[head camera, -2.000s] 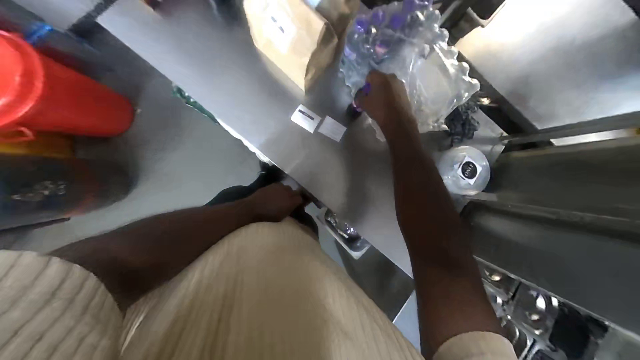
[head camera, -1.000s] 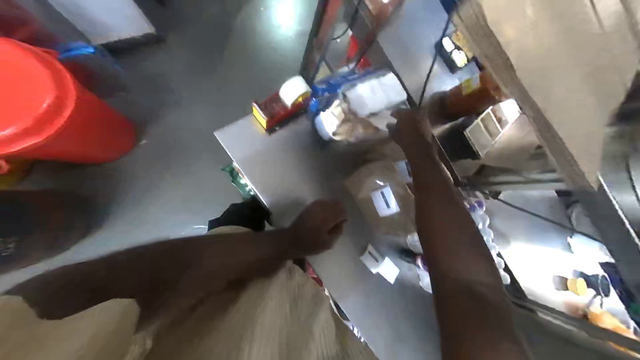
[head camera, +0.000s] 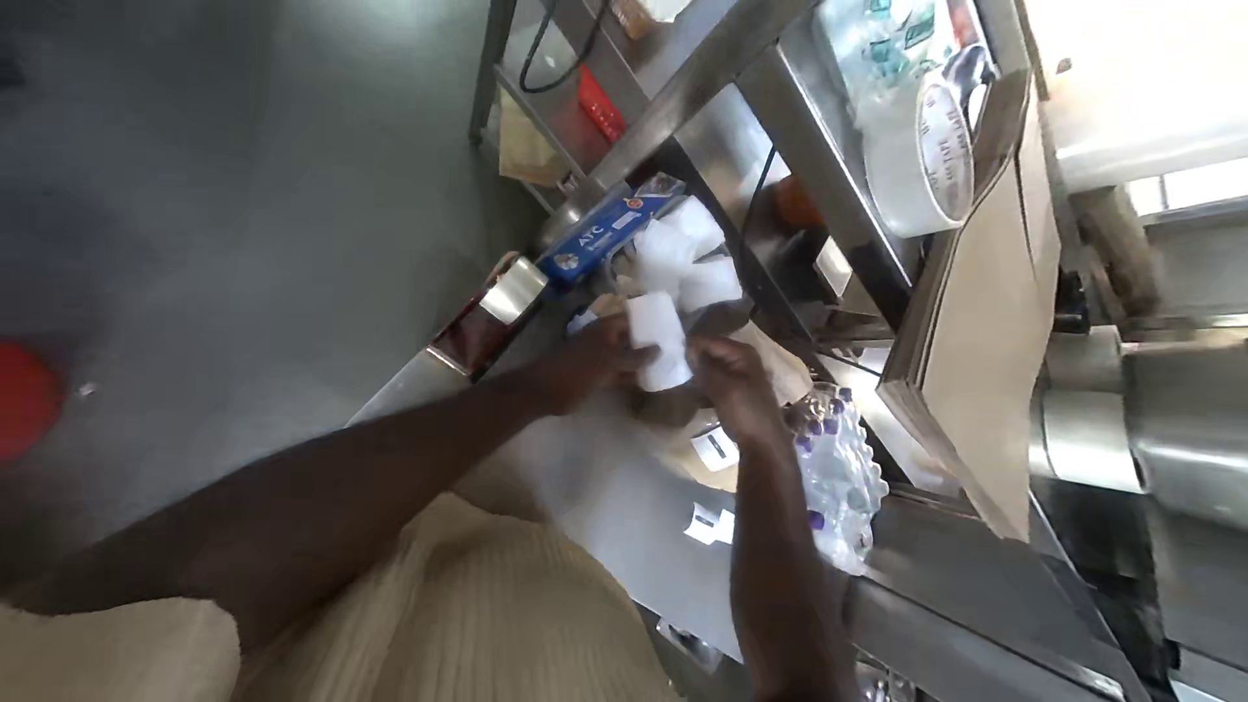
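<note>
A white paper roll (head camera: 659, 336) is held between my two hands above the steel counter. My left hand (head camera: 602, 359) grips its left side, and my right hand (head camera: 723, 375) touches its right edge; blur hides how far those fingers close. Just beyond it lie several more white rolls (head camera: 690, 255), beside a blue printed box (head camera: 604, 234). A brown paper bag (head camera: 697, 458) with a white label sits partly behind my right wrist. Small white printed slips (head camera: 704, 524) rest on the steel counter (head camera: 604, 517). Water bottles with purple caps (head camera: 840, 478), wrapped in clear plastic, stand to the right.
A dark red box with a shiny lid (head camera: 492, 312) stands at the counter's edge. On the raised steel shelf at right are a roll of tape (head camera: 921, 161) and stacked flat cardboard (head camera: 994, 322). Part of a red bin (head camera: 24, 400) shows at far left on the floor.
My right hand was at the wrapped bottles, then reached toward the white rolls. Now both hands are together at a white roll. The view has swung strongly along the counter.
</note>
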